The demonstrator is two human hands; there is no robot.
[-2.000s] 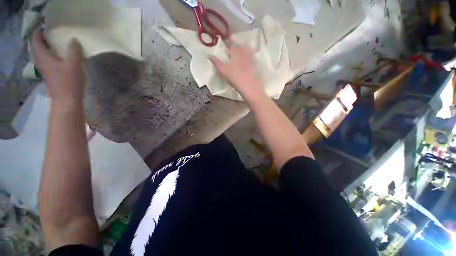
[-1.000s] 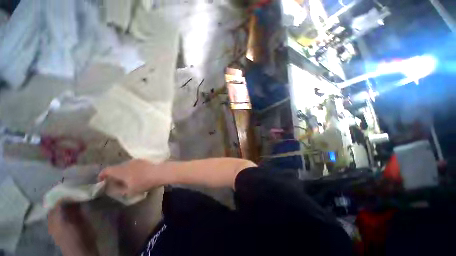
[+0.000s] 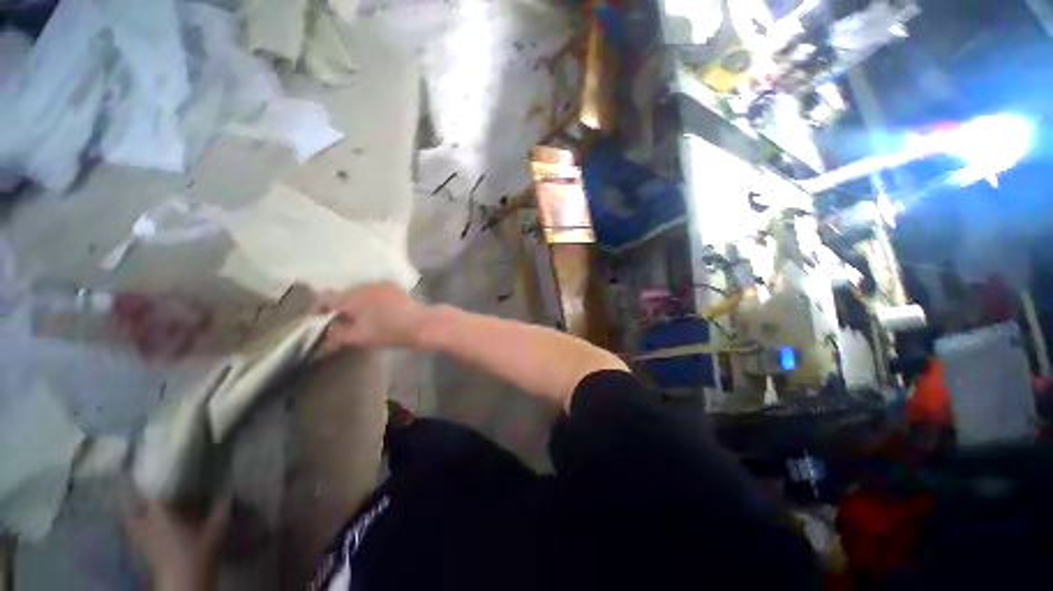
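A cream fabric piece (image 3: pixel 260 387) is stretched, folded and partly blurred between my hands. My right hand (image 3: pixel 375 315) grips its upper right end. My left hand (image 3: pixel 179 537), low at the left and blurred, holds its lower left end; the fingertips are partly hidden by the fabric. The red-handled shears (image 3: pixel 162 323) lie on the table just beyond the piece, blurred. Another cream piece (image 3: pixel 306 242) lies flat beyond my right hand.
White offcuts (image 3: pixel 127 98) are piled at the upper left of the table (image 3: pixel 375 150). A pale cream piece (image 3: pixel 35 450) lies at the left. Dark thread bits lie near the table's right side. Wooden pieces, blue material and a brightly lit bench (image 3: pixel 739 208) are at the right.
The view has swung right since the oldest frame. My right hand moved off the flat fabric to the held piece. Since one second ago, it has moved up and away from my left hand, stretching the piece.
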